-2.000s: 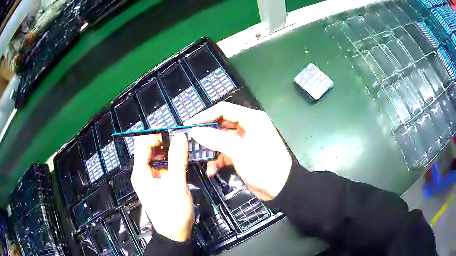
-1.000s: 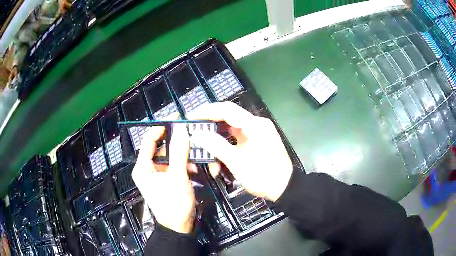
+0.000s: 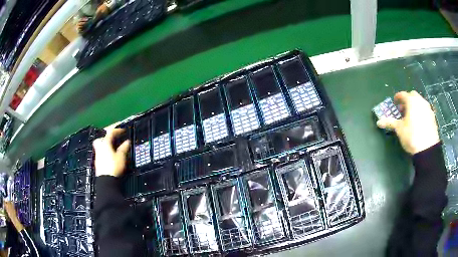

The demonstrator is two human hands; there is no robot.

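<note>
The black blister tray (image 3: 241, 142) lies across the bench, with housings in upright pockets. In the upper row, several housings with keypads fitted (image 3: 214, 127) show bright key grids at their lower ends. The lower-row housings (image 3: 261, 213) look clear and shiny at their lower parts. My left hand (image 3: 111, 153) is at the tray's upper left end, thumb and forefinger over the dark leftmost pocket; whether it grips anything there cannot be told. My right hand (image 3: 409, 120) pinches the edge of a keypad (image 3: 385, 110) at the small stack right of the tray.
The clear blister tray (image 3: 447, 95) is at the right edge. Another black tray (image 3: 65, 193) stands on the left. A white upright (image 3: 363, 30) rises behind the bench, beside the green strip (image 3: 241, 42). Part of a person's arm (image 3: 17, 216) shows at the lower left edge.
My hands have separated from the housing and keypad they held over the tray. The left has moved left to the tray's end, the right to the keypad stack. The view has shifted.
</note>
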